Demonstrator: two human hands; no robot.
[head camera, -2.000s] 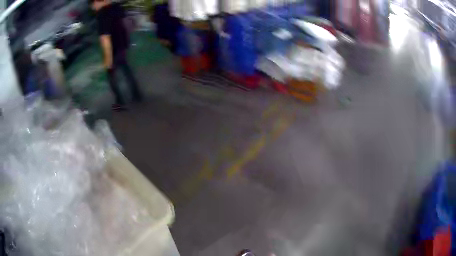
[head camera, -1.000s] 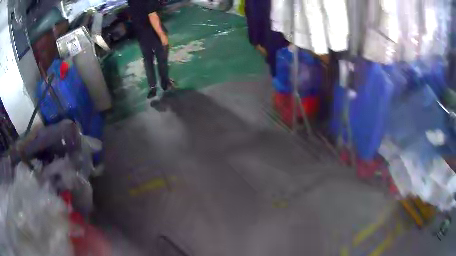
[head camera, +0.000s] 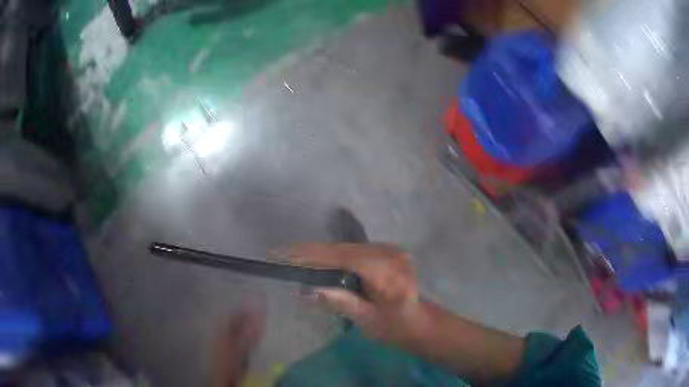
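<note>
A black flat mobile phone (head camera: 242, 264) shows nearly edge-on at the lower centre, above the grey floor. My right hand (head camera: 378, 283) is shut on its right end, with the thumb side and fingers around it; the arm comes in from the lower right in a teal sleeve. My left hand (head camera: 242, 336) is a strongly blurred skin-coloured shape below the phone, apart from it. Its fingers cannot be made out, and it is partly cut off by the bottom edge.
A blue bag or cover (head camera: 521, 98) over a red base stands at the right, beside a metal rack frame and white hanging cloth (head camera: 627, 60). A blue container (head camera: 49, 280) is at the left. Green floor (head camera: 249, 45) and a dark leg or post show at the top.
Both hands and the phone have come into view. The view has swung and tilted down; the blue and red items on the right look nearer. The standing person is no longer visible in full.
</note>
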